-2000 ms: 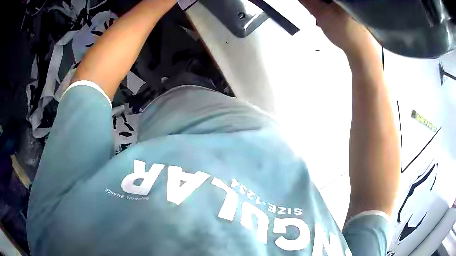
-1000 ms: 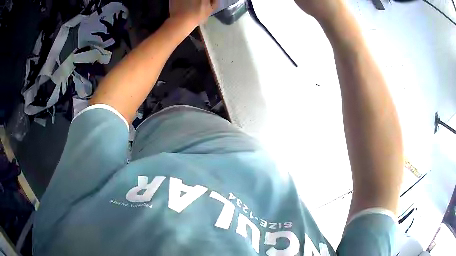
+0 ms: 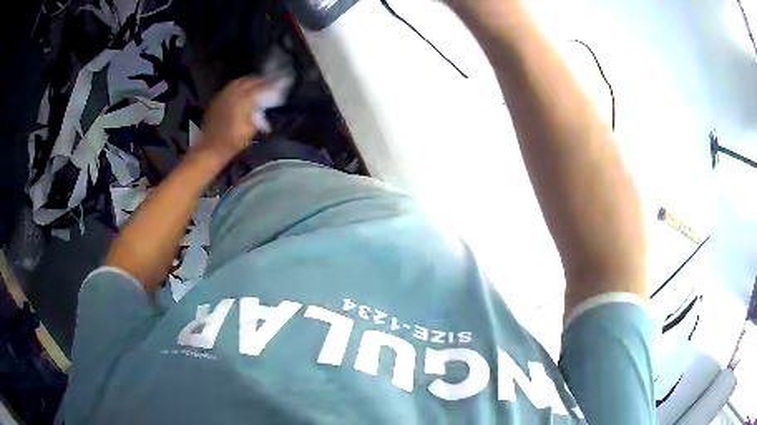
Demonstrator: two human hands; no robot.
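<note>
My left hand point(image 3: 232, 112) is over the dark floor beside the table's edge, blurred by motion. It is closed on a small whitish and dark scrap point(image 3: 270, 98). My right forearm reaches over the white paper to the top of the picture; my right hand is cut off by the top edge, so its fingers and what they touch are hidden. A dark rounded metal part point(image 3: 322, 10), perhaps the cutting machine's foot, shows at the top by the table edge. A thin black line runs from the top over the white paper point(image 3: 432, 124).
Heaped white and dark offcuts point(image 3: 95, 116) lie on the floor at the left. On the paper at the right are a yellow marked strip point(image 3: 679, 225) and a small T-shaped dark tool point(image 3: 715, 149). A thin black curved line point(image 3: 606, 75) is at the upper right.
My left hand has moved from the table's edge down and left over the floor, with a scrap in it. My right arm has shifted up and left. The large dark motor body has left the picture.
</note>
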